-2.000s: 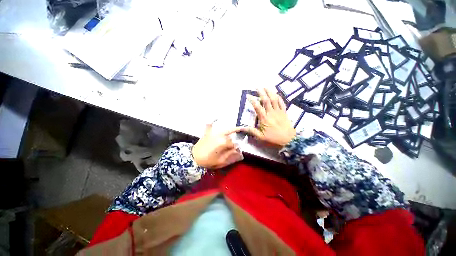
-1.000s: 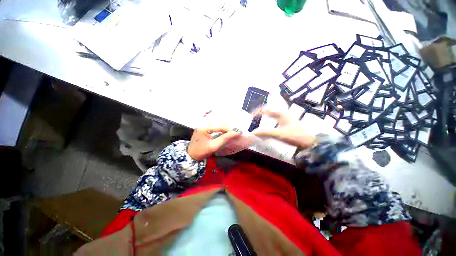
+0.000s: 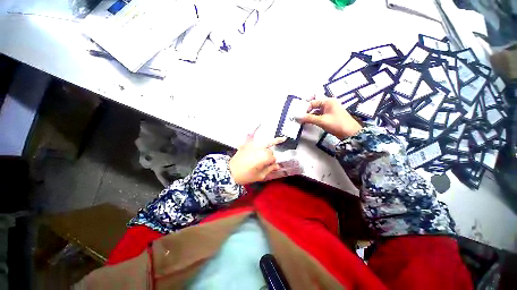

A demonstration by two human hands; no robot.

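Note:
A black tag (image 3: 289,139) lies on the white table in front of me. A white label (image 3: 296,110) lies over its upper part, and its far end is at the fingertips of my right hand (image 3: 331,117). My left hand (image 3: 253,162) touches the tag's near left edge with a fingertip. A pinkish printed label sheet (image 3: 288,168) lies by my left hand at the table edge; whether the hand grips it is hard to tell. Another black tag (image 3: 327,143) lies under my right wrist, partly hidden.
A large pile of labelled tags (image 3: 409,83) spreads at the right, with a grey disc (image 3: 440,182) beside it. White papers (image 3: 140,35) and dark cords (image 3: 224,45) are at the upper left. A green object (image 3: 342,3) shows at the top edge. A brown box (image 3: 505,62) is far right.
My right hand has brought a white label onto the black tag, which was bare a second ago. My left fingertip has moved to the tag. A labelled tag seen earlier under my hands is no longer there.

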